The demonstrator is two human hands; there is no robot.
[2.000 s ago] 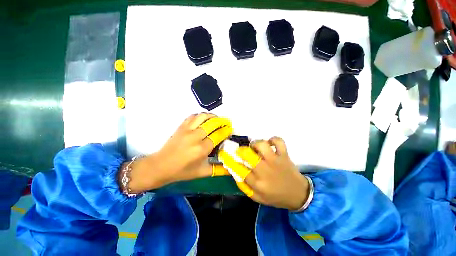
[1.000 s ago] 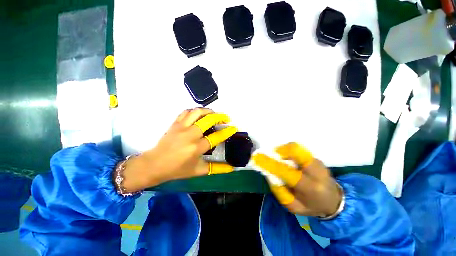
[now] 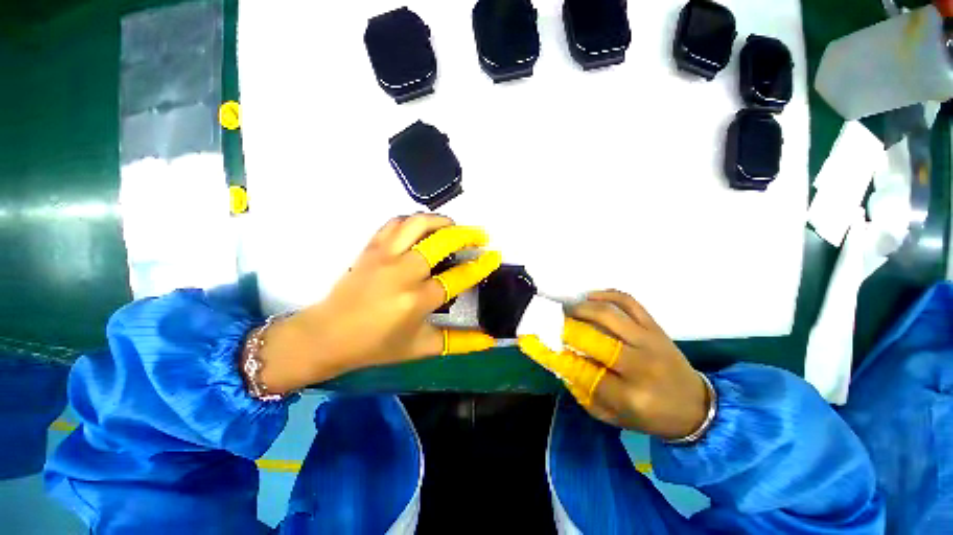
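Note:
A black smartwatch [image 3: 505,300] lies face up at the near edge of the white foam mat [image 3: 585,178]. My left hand [image 3: 402,298], with yellow finger cots, holds it from the left, two fingers above and the thumb below; the watch's left part is partly hidden by the hand. My right hand [image 3: 627,366], also with yellow finger cots, pinches a small white wipe [image 3: 542,322] that touches or overlaps the watch's right edge.
Several black smartwatches [image 3: 425,162] stand spaced on the mat. Loose yellow finger cots [image 3: 230,115] and a silvery film sleeve [image 3: 172,78] lie left. A translucent bottle [image 3: 883,68] and white used wipes [image 3: 844,183] lie right. A blue sleeve [image 3: 920,387] shows at the right edge.
My right hand moved right off the watch with the wipe, then back to its right edge. My left hand kept its hold. The view shifted, so the mat sits higher in the picture.

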